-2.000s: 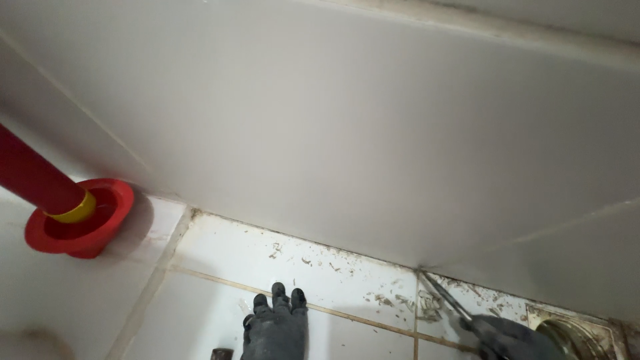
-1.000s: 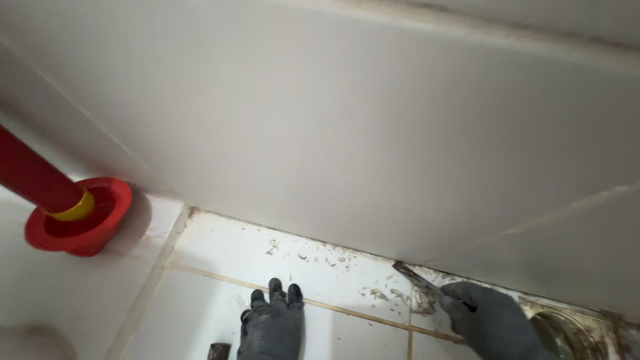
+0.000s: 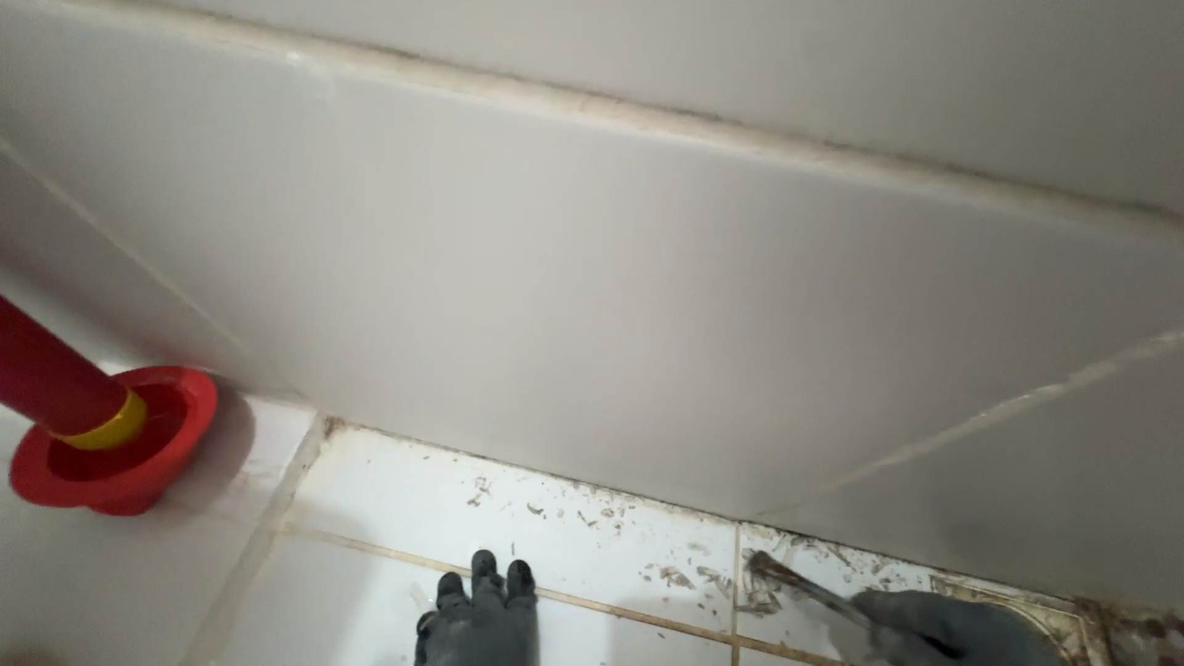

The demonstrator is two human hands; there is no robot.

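Both of my hands wear dark gloves. My left hand (image 3: 479,615) rests on the white floor tiles (image 3: 398,504) at the bottom middle, fingers apart, holding nothing. At the lower right, my right hand (image 3: 953,629) is closed around a thin metal scraping tool (image 3: 809,585), whose dark, dirty tip is over the tile near the foot of the wall. Dark crumbs of debris (image 3: 680,575) lie scattered along the joint between floor and wall. The tool's handle is hidden in my hand.
A red plunger-like object (image 3: 185,453) with a yellow collar stands at the left. A tiled wall (image 3: 573,305) rises behind the floor joint. Partly under my right hand is a dirty floor drain (image 3: 1064,620). A raised tile edge (image 3: 250,564) runs along the left.
The tool's tip has moved off the wall joint, right and toward me, onto the tile. A dark object seen beside my left hand earlier is out of view. My left hand stays nearly still.
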